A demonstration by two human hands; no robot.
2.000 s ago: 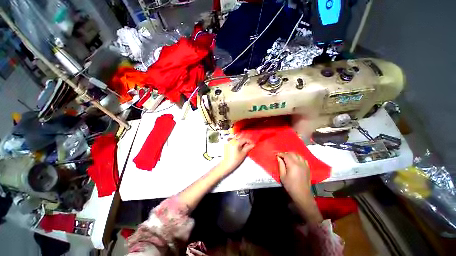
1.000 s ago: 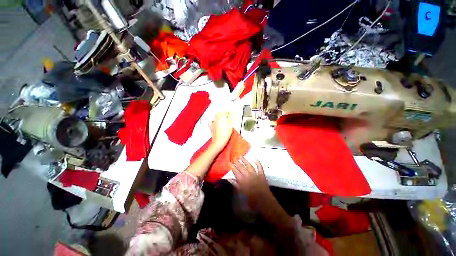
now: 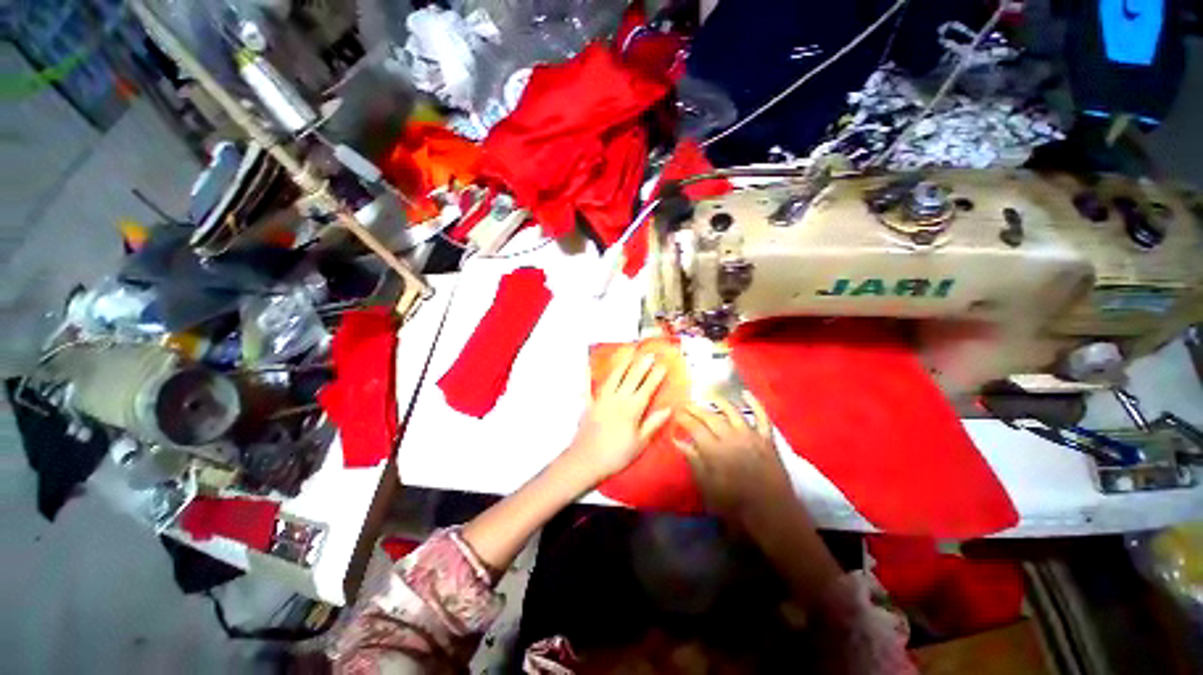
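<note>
A small red panel (image 3: 649, 477), bright orange near the needle, lies at the left end of the cream sewing machine head (image 3: 897, 270). My left hand (image 3: 625, 411) lies flat on it, fingers spread. My right hand (image 3: 728, 452) is on its right edge, close to the needle area; whether its fingers grip the cloth cannot be told. The presser foot and needle are too bright and small to make out. A large red panel (image 3: 871, 429) lies under the machine arm, right of the needle. Narrow red cut pieces (image 3: 496, 343) lie flat left of my hands.
A second red stack (image 3: 363, 389) lies at the left table edge. A red heap (image 3: 574, 132) and orange fabric (image 3: 433, 166) are behind. Tools (image 3: 1135, 458) sit in a tray at right. A slanted pole (image 3: 284, 156) and second machine (image 3: 145, 389) stand left.
The small panel and both hands have moved from the table's front left of the needle to beside the needle. The large panel stays under the arm. The view has shifted slightly.
</note>
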